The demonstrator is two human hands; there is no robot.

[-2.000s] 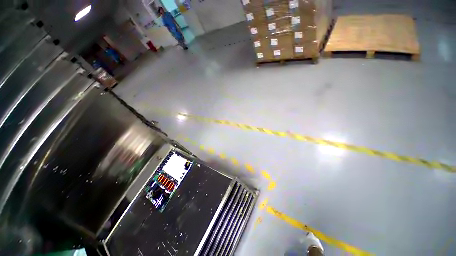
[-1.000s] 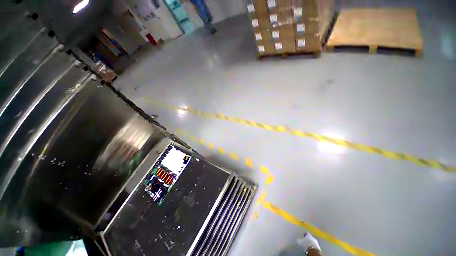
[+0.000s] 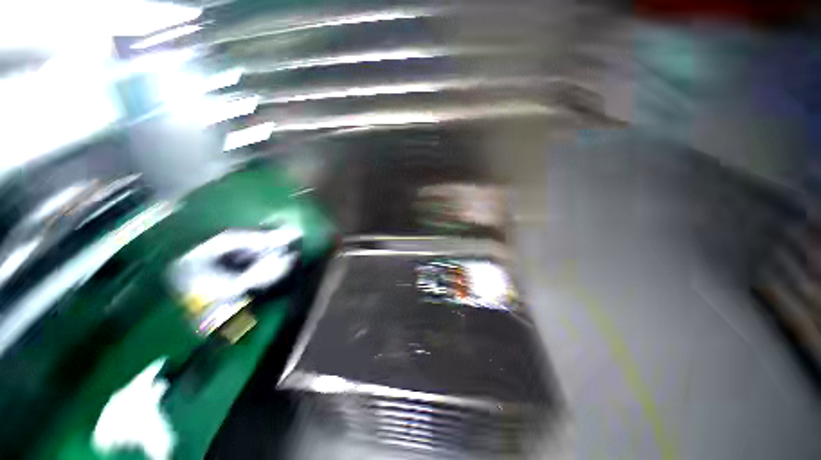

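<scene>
The power board (image 3: 464, 282) lies at the back right of the dark top of the stacked trays (image 3: 405, 319). Its white part faces right, its orange blocks are near its middle. A loose white shape, like a wipe or spare glove (image 3: 137, 411), lies on the green bench (image 3: 189, 364) at the lower left. A blurred white item (image 3: 239, 262) with a yellowish piece by it is further back on the bench. The whole view is smeared by motion. I make out neither of my hands.
Silvery curved rails (image 3: 351, 92) run across the upper left. A slotted metal rack (image 3: 423, 424) is at the front of the trays. Grey floor (image 3: 608, 269) with a faint yellow line lies to the right. A bright glare fills the upper left corner.
My view has swung left, bringing the green bench in and moving the trays and board toward the middle. The gloved hand seen earlier at the bottom right is gone from view.
</scene>
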